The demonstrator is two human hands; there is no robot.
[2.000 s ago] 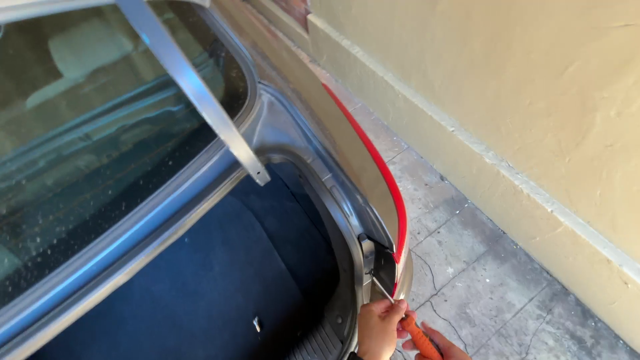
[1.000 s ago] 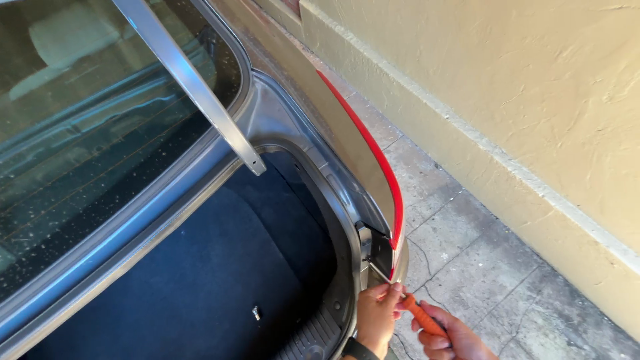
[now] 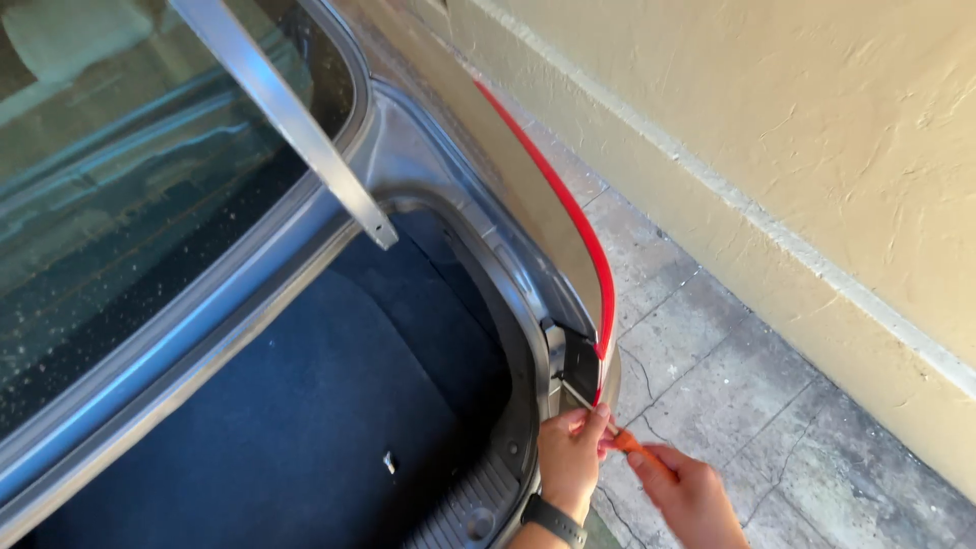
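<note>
My right hand (image 3: 684,482) grips the orange handle of a screwdriver (image 3: 643,451) at the rear corner of a car. My left hand (image 3: 570,451), with a dark band on its wrist, pinches the screwdriver's metal shaft near the handle. The shaft slants up and left, its tip at the black recess (image 3: 577,364) beside the tail light (image 3: 582,229), whose edge shows red. Whether the tip sits on a fastener is too small to tell. Left of my hands lies the open trunk (image 3: 328,396) with a dark floor; a small shiny metal piece (image 3: 390,462) rests in it.
A bare metal arm (image 3: 305,137) reaches over the rear window (image 3: 152,198) to the trunk's upper corner. The ribbed trunk sill (image 3: 465,503) is left of my left wrist. A beige plastered wall (image 3: 762,114) runs along the right, with cracked paving (image 3: 709,381) between it and the car.
Both hands stay on the screwdriver at the same corner of the car. My left wrist and its dark band have come further into view since two seconds ago.
</note>
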